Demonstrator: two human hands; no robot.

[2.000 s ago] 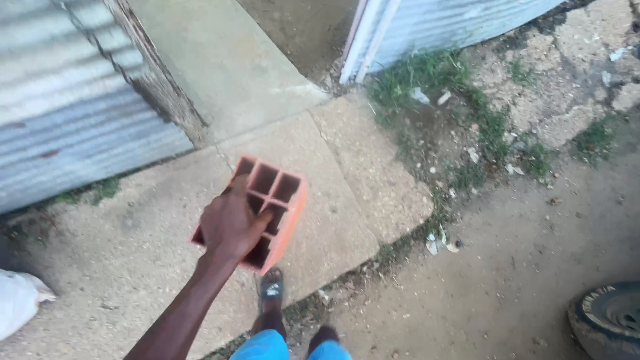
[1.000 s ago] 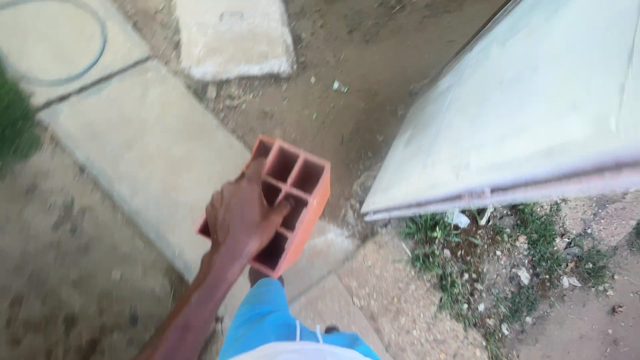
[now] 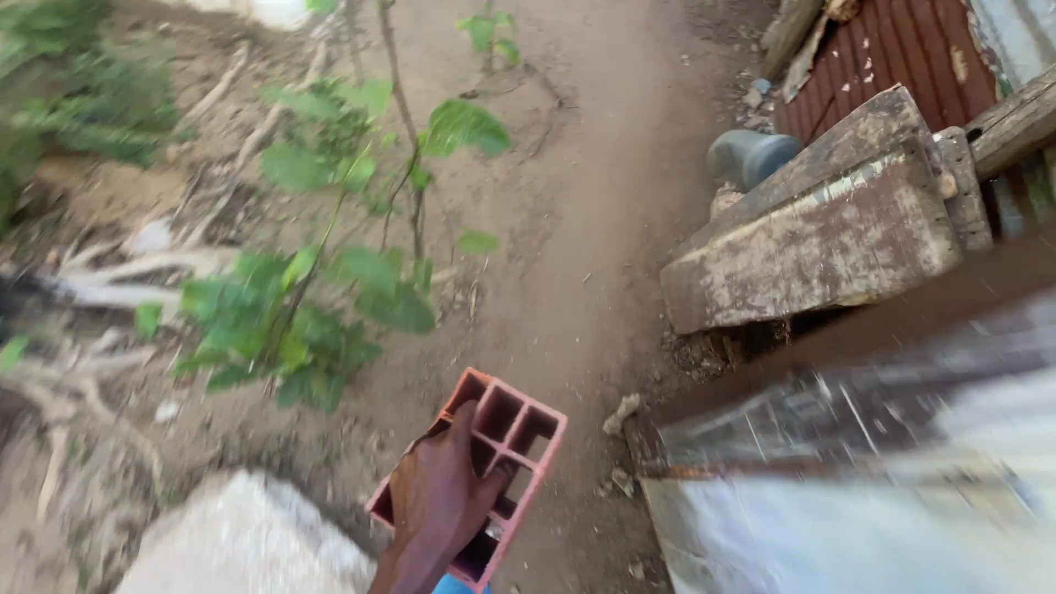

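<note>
A hollow red clay block [image 3: 528, 445] with several open cells is at the lower middle of the head view, tilted over the dirt ground. My left hand [image 3: 441, 487] grips its inner walls from above, with the thumb and a finger reaching into the cells and the back of the hand facing up. Part of the block is hidden behind the hand. A bit of blue clothing shows beneath it at the bottom edge. My right hand is out of view.
Leafy plants [image 3: 289, 322] and exposed roots [image 3: 148, 268] lie on the left, a pale stone slab [image 3: 247, 540] at lower left. Along the right are worn wooden boards [image 3: 817, 247], a grey plastic pipe elbow [image 3: 751, 157], rusty corrugated sheet [image 3: 899, 66] and a pale metal sheet [image 3: 825, 528].
The surroundings have changed from paved slabs beside metal sheets to a dirt path with plants and boards. My left hand has kept its hold on the clay block throughout.
</note>
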